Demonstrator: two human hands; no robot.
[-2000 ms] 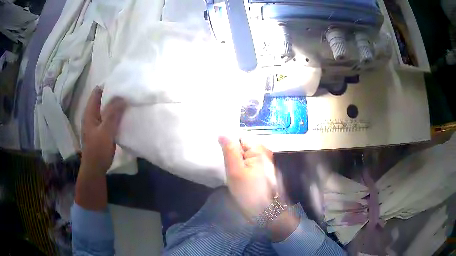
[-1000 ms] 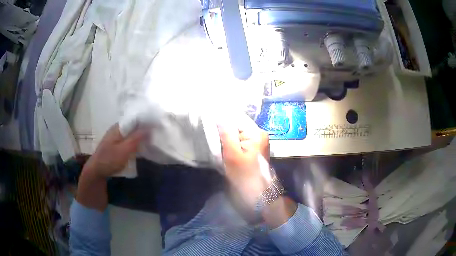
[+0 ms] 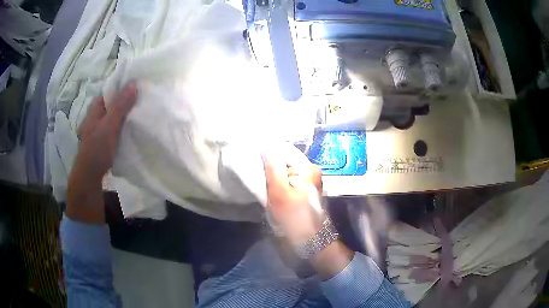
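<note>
A white fabric piece [image 3: 174, 144] lies bunched over the table left of the needle area and hangs over the front edge. My left hand [image 3: 108, 129] is on its left side, thumb and fingers gripping the cloth. My right hand [image 3: 292, 192], with a metal watch at the wrist, holds the fabric's right edge just below the needle area. The sewing machine [image 3: 379, 30] has a blue body and pale ribbed tension knobs [image 3: 398, 68]. Its needle area is hidden by bright glare. The blue front plate [image 3: 343, 153] lies right of my right hand.
Long white cloths [image 3: 75, 78] lie at the left of the table. A bundle of cut pieces [image 3: 499, 228] with a mauve tie is at the lower right. A side tray [image 3: 495, 54] holds small items at the upper right. The cream table [image 3: 469, 150] has printed ruler marks.
My left hand has moved left and up from a second ago, and the fabric is spread wider between my hands. My right hand stays near the needle area.
</note>
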